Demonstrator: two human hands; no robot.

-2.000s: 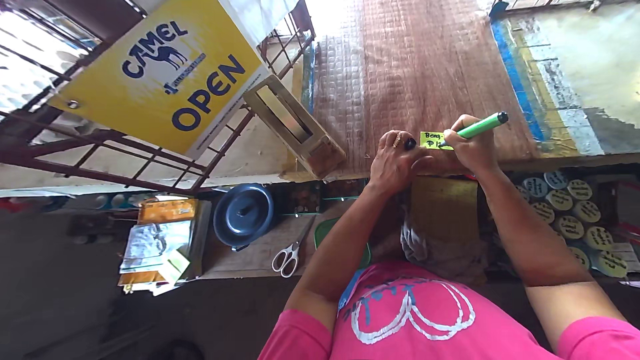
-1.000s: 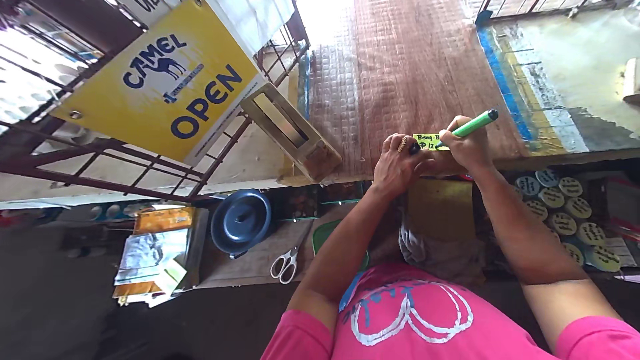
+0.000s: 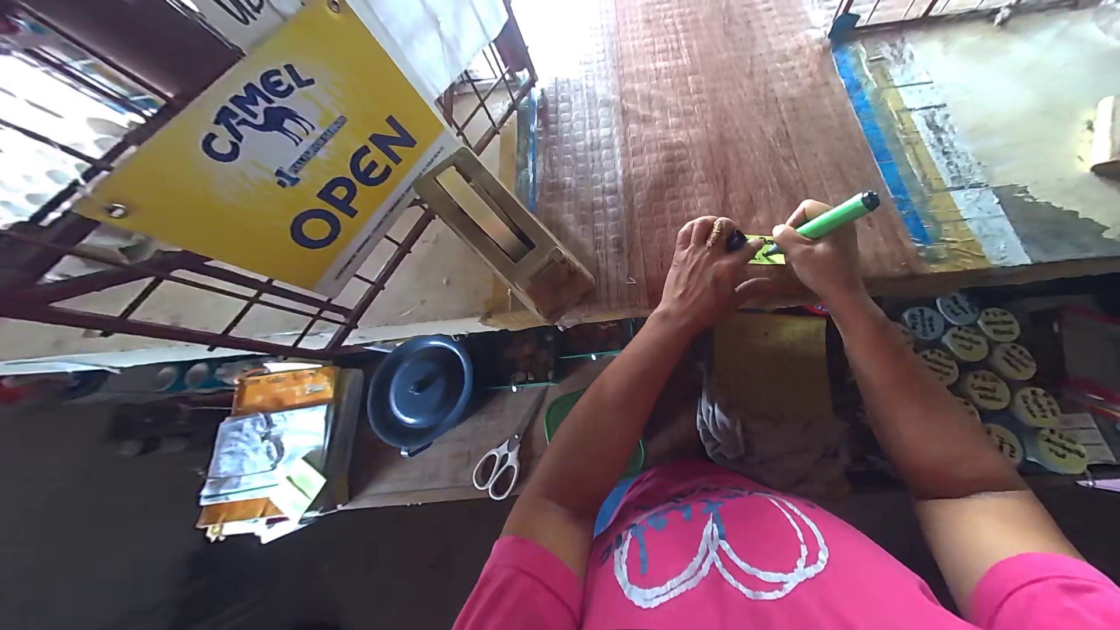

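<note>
A green marker pen [image 3: 837,216] is gripped in my right hand [image 3: 819,254], its tip down on a small yellow-green paper slip [image 3: 767,249] that bears dark handwriting. The slip lies at the near edge of a wood-patterned counter [image 3: 691,131]. My left hand [image 3: 707,267], with a ring on one finger, rests on the counter at the slip's left end and partly covers it. A black marker cap [image 3: 737,240] is held between the fingers of that hand.
Left of my hands a wooden block-shaped holder [image 3: 503,236] stands by a metal grille with a yellow sign [image 3: 271,140]. On the lower shelf are white-handled scissors [image 3: 497,470], a round blue container [image 3: 420,391], stacked papers [image 3: 267,446] and, at right, several round lids [image 3: 984,388].
The marker stays in my right hand, against the slip. My left hand now covers more of the slip's writing than one second ago.
</note>
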